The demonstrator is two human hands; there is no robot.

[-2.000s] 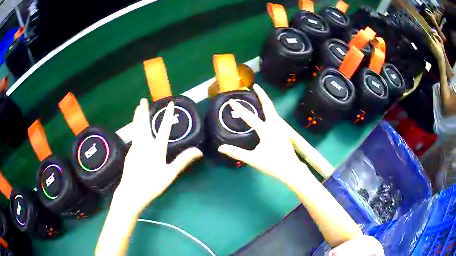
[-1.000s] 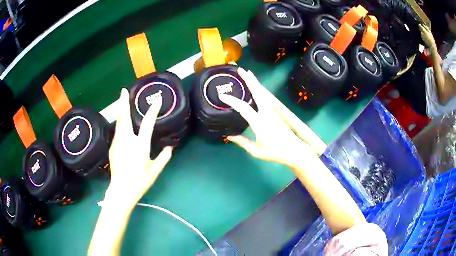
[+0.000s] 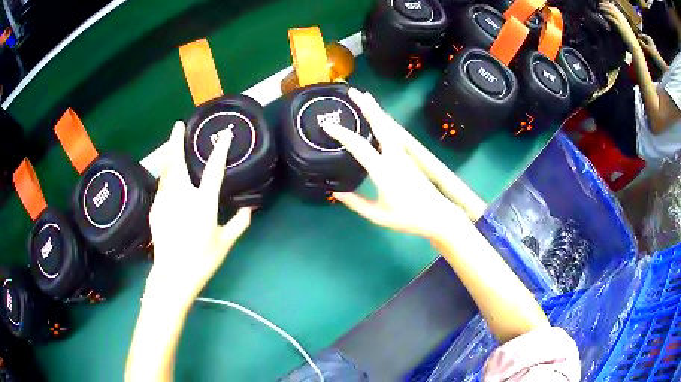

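Observation:
Two black speakers stand side by side. My left hand (image 3: 187,216) is around the left speaker (image 3: 250,168), one finger on its round face and the thumb at its near side. My right hand (image 3: 388,175) is around the right speaker (image 3: 302,160), one finger on its face, the thumb low by orange marks. Both faces show a whitish ring, and orange straps (image 3: 200,71) (image 3: 308,56) stand up behind. A mallet's amber head (image 3: 340,61) is partly hidden behind the right speaker; its pale handle (image 3: 448,190) runs beside my right hand. Fingertips on the far sides are hidden.
More speakers stand at left (image 3: 112,205) and upper right (image 3: 478,89). A white cable (image 3: 261,321) lies on the green bench (image 3: 328,261). A plastic-lined blue bin (image 3: 597,201) and blue crate (image 3: 650,321) are lower right. A person's arm (image 3: 642,71) shows upper right.
The view has shifted, so the speakers sit higher and further left in the picture. Both hands stay on the same two speakers. Coloured rings on the left speakers now look whitish.

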